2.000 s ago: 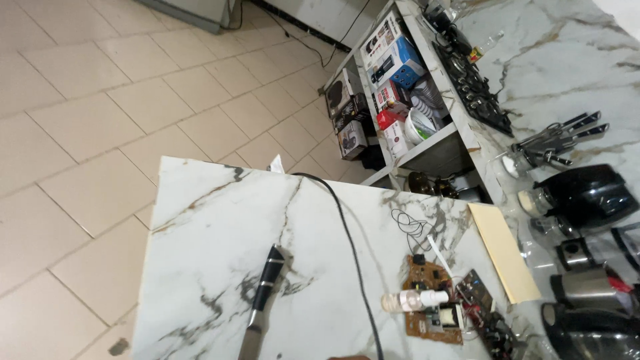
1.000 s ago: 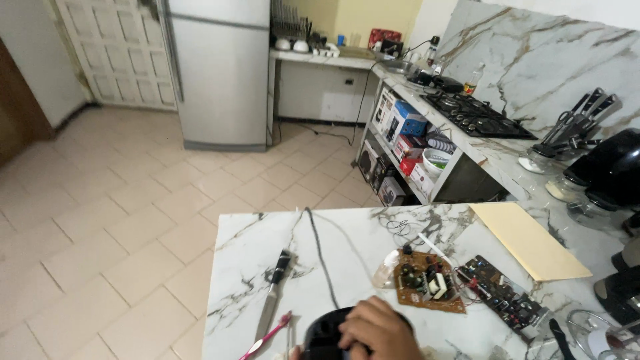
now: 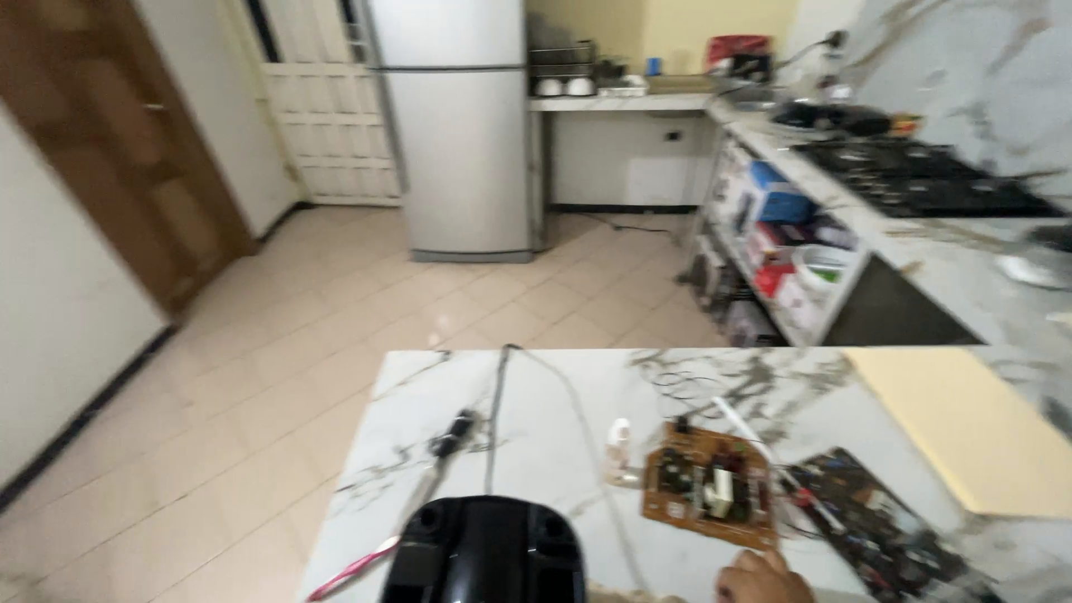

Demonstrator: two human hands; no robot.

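Note:
A glossy black appliance part (image 3: 486, 553) stands at the bottom centre of the marble-patterned counter. My right hand (image 3: 762, 576) is at the bottom edge, fingers near the lower corner of a brown circuit board (image 3: 712, 486); whether it grips anything is unclear. My left hand is not seen. A knife with a black handle (image 3: 455, 431) lies left of a dark cable (image 3: 497, 419), its blade partly behind the black part. A pink stick-like tool (image 3: 356, 574) lies at lower left. A small clear bottle with a white cap (image 3: 620, 456) stands beside the brown board. A darker circuit board (image 3: 888, 532) lies to the right.
A cream sheet (image 3: 971, 427) lies at the counter's right. Thin loose wire (image 3: 682, 385) rests behind the boards. Beyond the counter are a tiled floor (image 3: 335, 335), a silver refrigerator (image 3: 461, 151), shelves with a blue box (image 3: 775, 193) and a black gas hob (image 3: 921, 176).
My right hand, on the black part one second ago, is now off it and farther right, near the brown board. The view has swung up toward the room.

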